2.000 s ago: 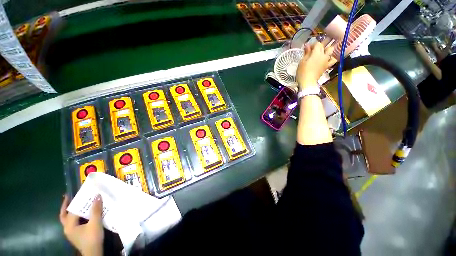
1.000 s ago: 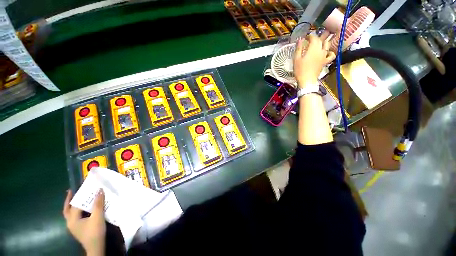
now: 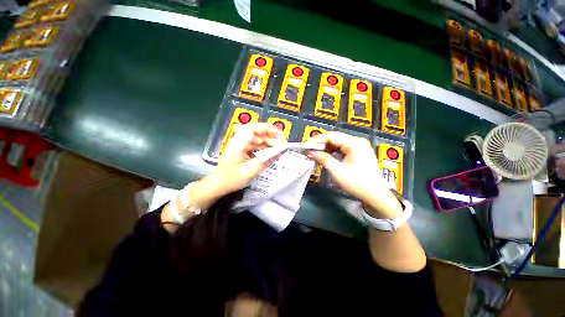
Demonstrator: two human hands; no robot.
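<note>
My left hand (image 3: 243, 158) pinches the white label sheet (image 3: 275, 186) at its top edge. My right hand (image 3: 350, 164) has its fingertips on the same top edge, at the right. The sheet hangs folded, with rows of fine print. Whether a small sticker is at the fingertips, I cannot tell. Beyond my hands lies a clear blister tray (image 3: 214, 133) with two rows of yellow devices (image 3: 329, 96), each with a red disc at one end. My hands and the sheet hide parts of the near row.
A smartphone (image 3: 464, 187) with a pink edge lies right of the tray, beside a small white fan (image 3: 515, 150). More filled trays stand at the left (image 3: 52, 71) and far right (image 3: 494, 67). A brown box (image 3: 87, 217) is below the bench edge at left.
My right hand has come from the fan to the label sheet. My left hand has brought the sheet up between both hands. The view has swung, showing the tray farther right.
</note>
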